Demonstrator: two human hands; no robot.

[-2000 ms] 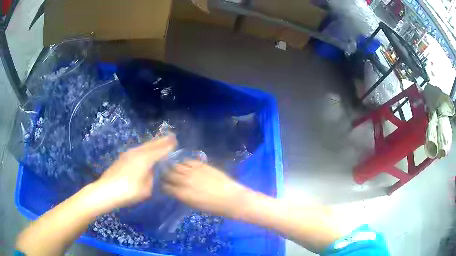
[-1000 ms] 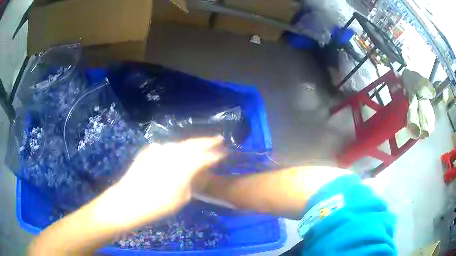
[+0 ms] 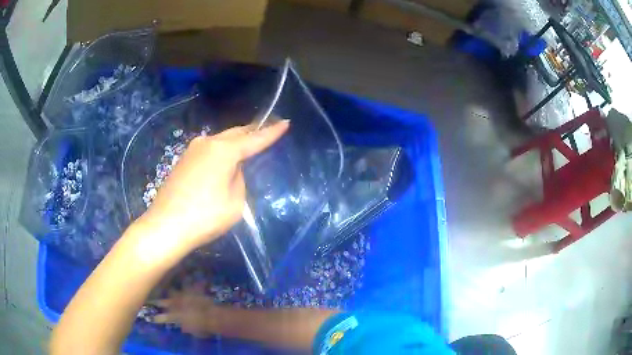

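Observation:
My left hand [image 3: 215, 177] grips the rim of a clear plastic bag [image 3: 294, 173]. The bag stands open-mouthed above the large blue tote [image 3: 436, 208], and I see no parts in it. My right hand [image 3: 187, 310] is low in the tote among small loose parts [image 3: 326, 281]; its fingers are spread and blurred, and whether they hold parts cannot be told. Filled clear bags [image 3: 114, 118] of white-grey parts lie in the tote's left side. More folded clear plastic [image 3: 371, 187] lies right of the held bag.
A brown cardboard carton [image 3: 166, 28] stands behind the tote. A red stool [image 3: 568, 180] is on the floor at the right, with pale cloth [image 3: 622, 173] on it. A black-framed rack [image 3: 568, 59] and blue items [image 3: 478, 43] are at the back right.
The hands have parted. My left hand now holds the bag up with its mouth open; my right hand has moved down and left into the loose parts.

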